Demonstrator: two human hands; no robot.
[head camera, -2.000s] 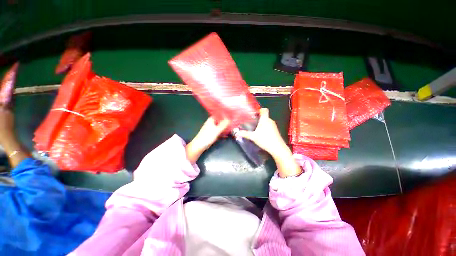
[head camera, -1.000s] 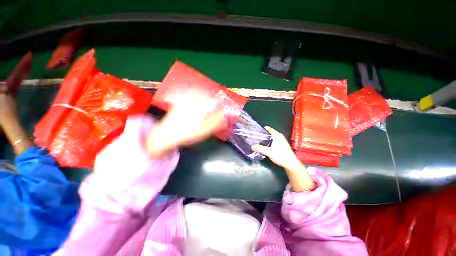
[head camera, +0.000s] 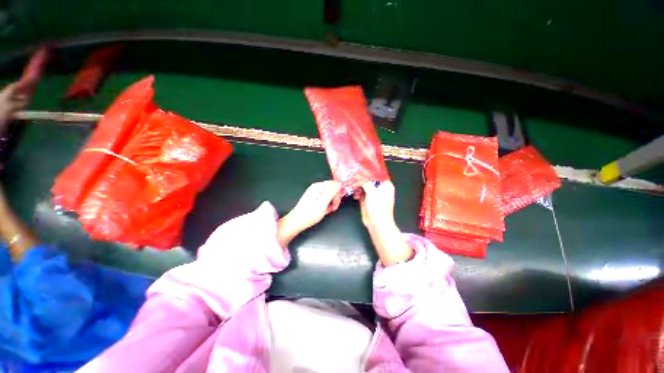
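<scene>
A red bubble bag (head camera: 348, 135) points away from me, its near end between my two hands. My left hand (head camera: 317, 206) pinches the left corner of that end. My right hand (head camera: 378, 207) pinches the right corner. A bit of dark, shiny material shows at the near end between the hands; the rest of the item is hidden in the bag. A tied bundle of bubble bags (head camera: 460, 189) lies to the right, with a packed bubble bag (head camera: 530, 178) beside it.
A larger tied red bundle (head camera: 138, 175) lies at left, near another worker's blue sleeve (head camera: 58, 306). Dark bagged items (head camera: 389, 102) lie on the green belt. A grey bar with a yellow end (head camera: 610, 172) slants at right. Red plastic (head camera: 597, 339) is at lower right.
The bagged item, visible in clear plastic a second ago, is now almost wholly inside the bubble bag. My left hand has come back to the near end, and the bag has turned more upright in view.
</scene>
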